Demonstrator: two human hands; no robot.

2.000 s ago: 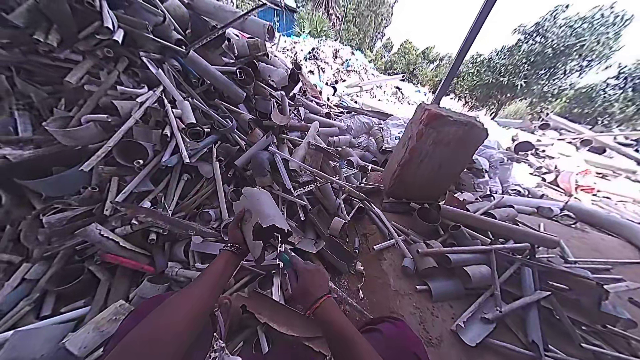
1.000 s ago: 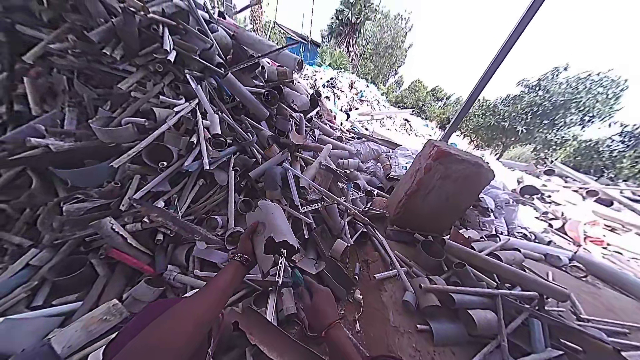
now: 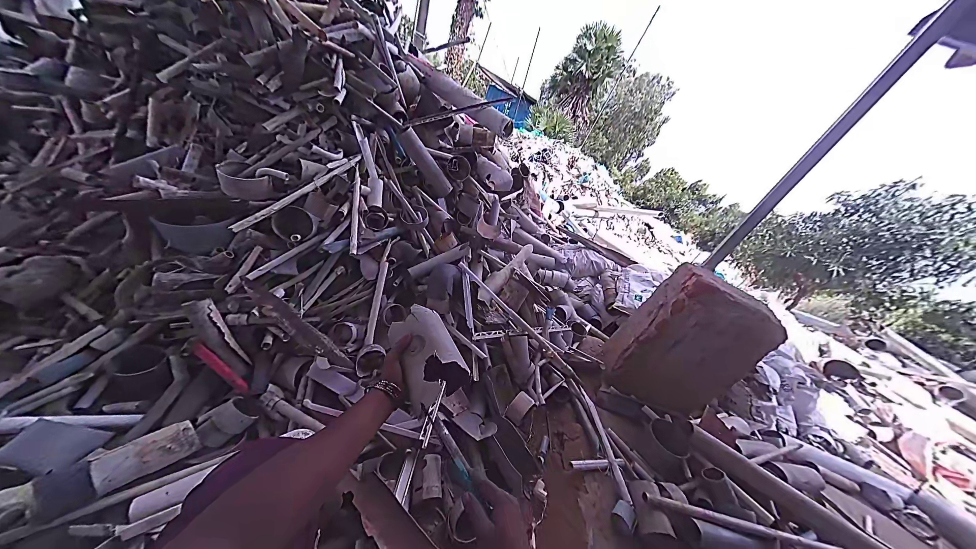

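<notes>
My left hand [image 3: 396,364], with bangles at the wrist, grips a broken grey plastic pipe piece [image 3: 428,345] with a jagged hole at its lower right. My right hand [image 3: 496,515] is low in the head view, blurred and dark, closed around a tool with a teal handle [image 3: 462,471]. The kind of tool cannot be told. Thin metal strips [image 3: 431,415] stand just below the pipe piece. Scrap pipes lie under and around both hands.
A high heap of broken pipes [image 3: 290,221] rises at the left and ahead. A large rough block [image 3: 690,339] with a slanting metal pole [image 3: 831,137] behind it stands at the right. Long pipes [image 3: 770,484] lie on the lower right.
The view has swung to the right block's other side, showing more heap and sky. My left hand keeps hold of the pipe piece. My right hand has moved lower in view, away from the pipe piece.
</notes>
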